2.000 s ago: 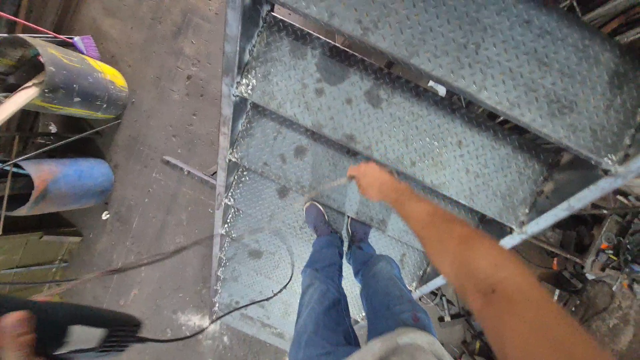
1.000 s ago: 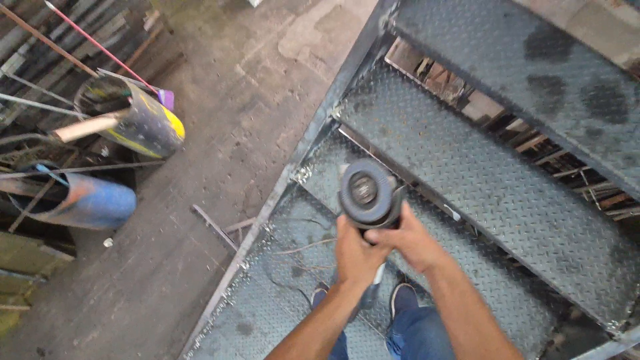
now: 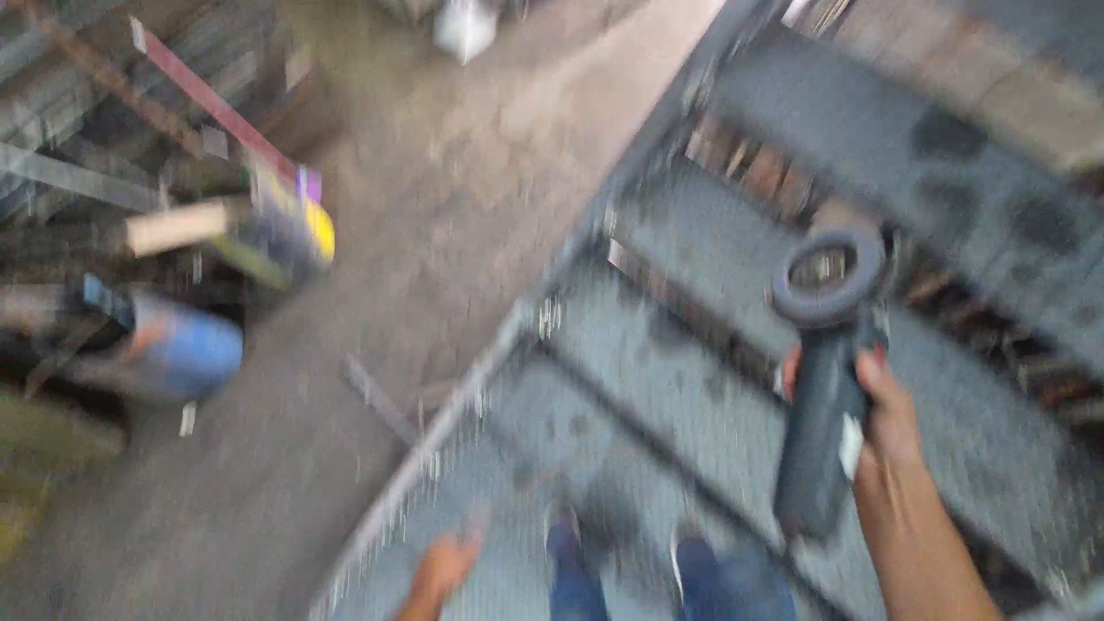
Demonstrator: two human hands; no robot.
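Note:
My right hand (image 3: 888,414) is wrapped around the dark body of a power tool, which looks like an angle grinder (image 3: 824,405), with a round grey disc or ring at its upper end. The tool is over the diamond-plate metal stair treads (image 3: 690,259) on the right. Low in the view, my left hand (image 3: 448,561) is off the tool, over the lower tread and near the side rail (image 3: 517,328). It is blurred, and nothing shows in it. My feet stand on the treads between the hands.
Left of the stairs lies a concrete floor (image 3: 388,241) with a metal bar (image 3: 379,401) on it. A blue cylinder (image 3: 190,345), a dark and yellow cylinder (image 3: 293,224) and a pink-handled broom (image 3: 216,103) are at the left. Gaps between treads show scrap below.
One second ago both hands were on the tool; now my left hand is away from it, lower left, and my right hand has carried it to the right. The view has shifted and blurred.

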